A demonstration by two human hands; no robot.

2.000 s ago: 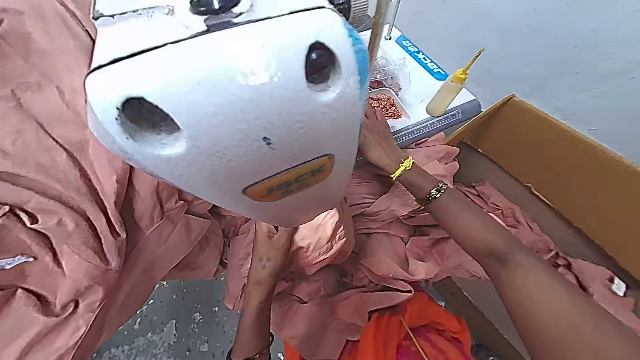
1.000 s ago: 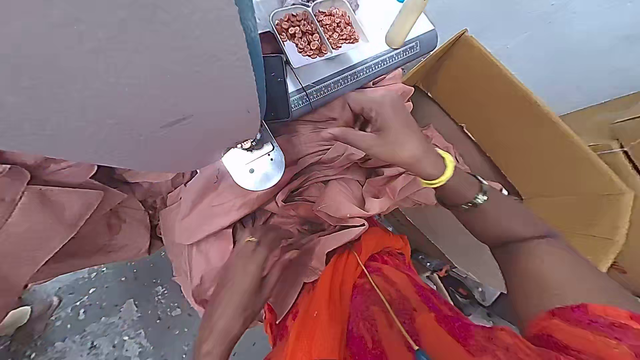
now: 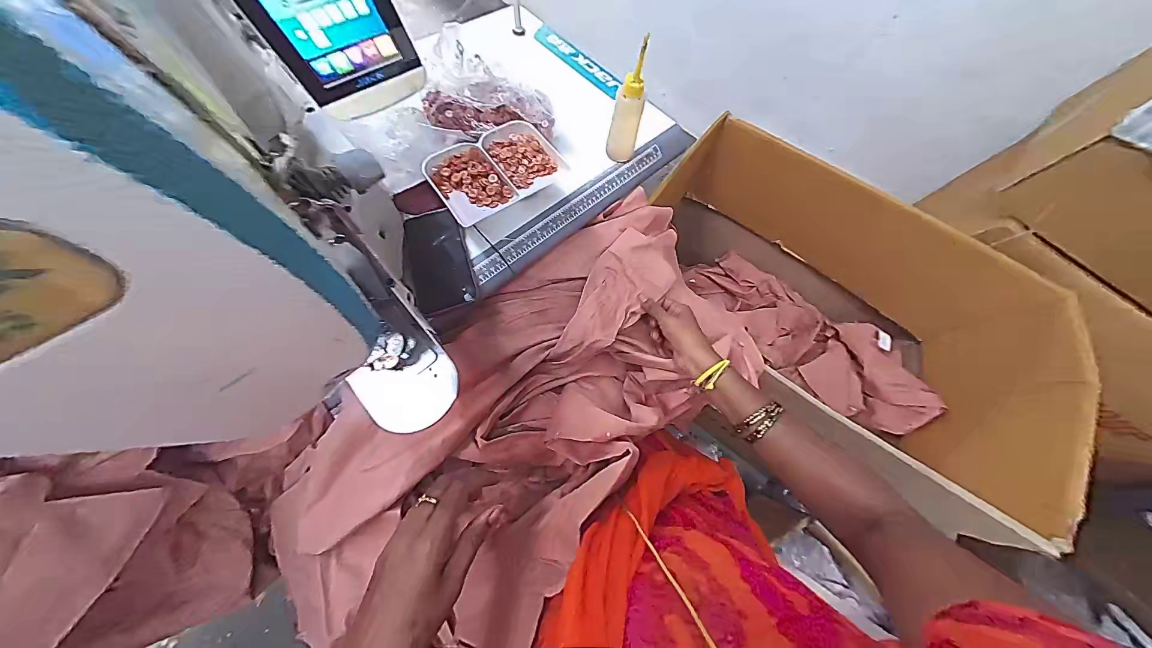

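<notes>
Dusty-pink fabric [image 3: 531, 360] lies bunched between the sewing machine head [image 3: 180, 270] and the cardboard box. My right hand [image 3: 670, 324], with a yellow band at its wrist, grips a fold of it beside the box's near edge. Lower down, my left hand [image 3: 441, 531], wearing a ring, rests on the same fabric with its fingers apart. A rounded white metal plate [image 3: 409, 391] at the machine's tip sits above the cloth. Behind, a white two-part tray [image 3: 466, 214] of reddish buttons stands on the machine table, with a clear plastic bag [image 3: 486, 99] of more behind it.
A cardboard box [image 3: 990, 360] at the right holds more pink fabric [image 3: 828, 360]. A yellow-capped squeeze bottle [image 3: 625, 121] stands by the ruler strip [image 3: 576, 211] along the table edge. A lit control screen [image 3: 337, 40] is at the upper left. More cardboard [image 3: 1080, 198] leans behind the box.
My right hand was at the button tray two seconds ago, then over the bunched fabric; now it holds cloth nearer the box. My left hand stays on the fabric. The view has shifted a lot.
</notes>
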